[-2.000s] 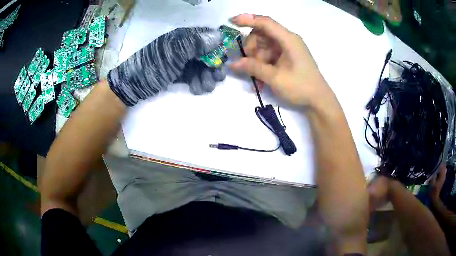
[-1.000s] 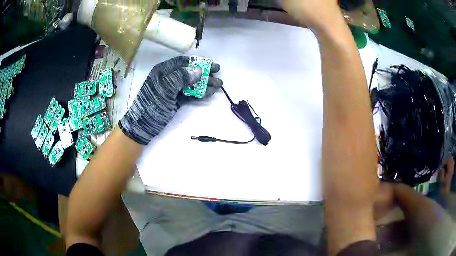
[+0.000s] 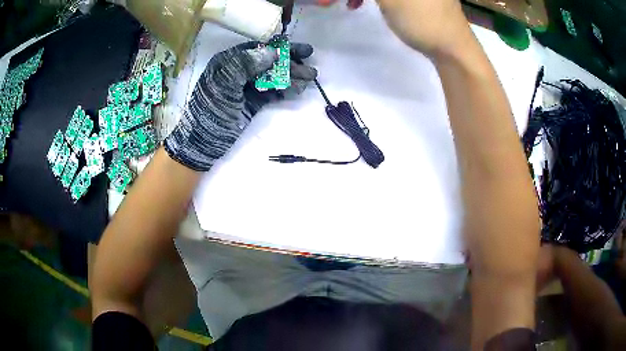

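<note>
My left hand [image 3: 237, 89], in a mottled grey-black knit glove, holds a green circuit board [image 3: 278, 67] with its pale-padded side up. The dark slim tip of what looks like a soldering iron [image 3: 287, 17] points down at the board's top edge. A black DC cable [image 3: 355, 134] runs from under my gloved fingers to a folded bundle on the white sheet. Its barrel plug [image 3: 286, 159] lies to the left. My bare right hand [image 3: 412, 17] is at the top, partly cut off by the picture's edge; what its fingers hold cannot be seen.
Loose circuit boards [image 3: 110, 130] lie at left, partly on a black surface [image 3: 31, 182]. Green board strips [image 3: 17, 103] are at the far left. A tangle of black cables [image 3: 580, 164] is at right. A yellowish duct [image 3: 161, 20] with a white tube [image 3: 244, 16] is top left. Another person's arm [image 3: 583, 288] shows lower right.
Over two seconds, my right hand left the board and cable and moved to the top edge. The board was turned pad side up, and its top edge now meets the dark tip.
</note>
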